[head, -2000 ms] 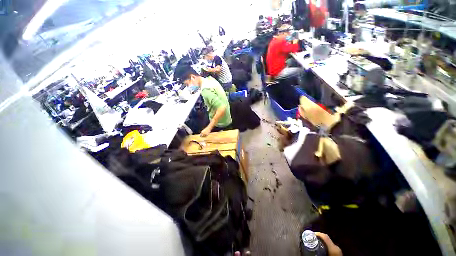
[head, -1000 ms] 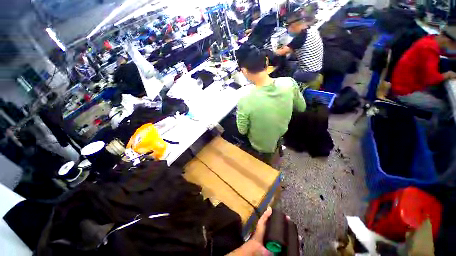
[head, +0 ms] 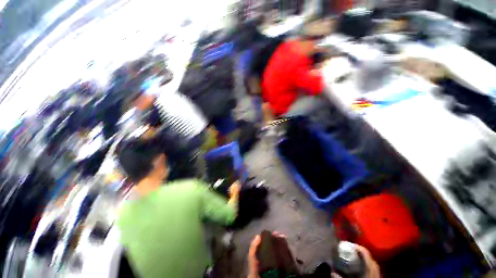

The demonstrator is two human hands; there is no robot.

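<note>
My left hand [head: 253, 256] is at the bottom edge, blurred, with fingers around a dark thread spool [head: 274, 254]. A green end of this spool shows faintly at its lower side. My right hand [head: 370, 263] is at the bottom edge to the right, closed on a second dark spool [head: 348, 260] with a pale top. The two spools are apart. Both hands are cut off by the frame's bottom edge.
A red stool [head: 378, 225] stands just beyond my right hand. A blue crate [head: 323, 163] with dark fabric is behind it. A person in green [head: 166, 228] sits close on the left, one in red [head: 288, 76] farther ahead. A white table [head: 413, 136] runs along the right.
The view has moved forward and swung right. The person in green is now nearer at the left. The carton has left view; the right hand and its spool are back in view.
</note>
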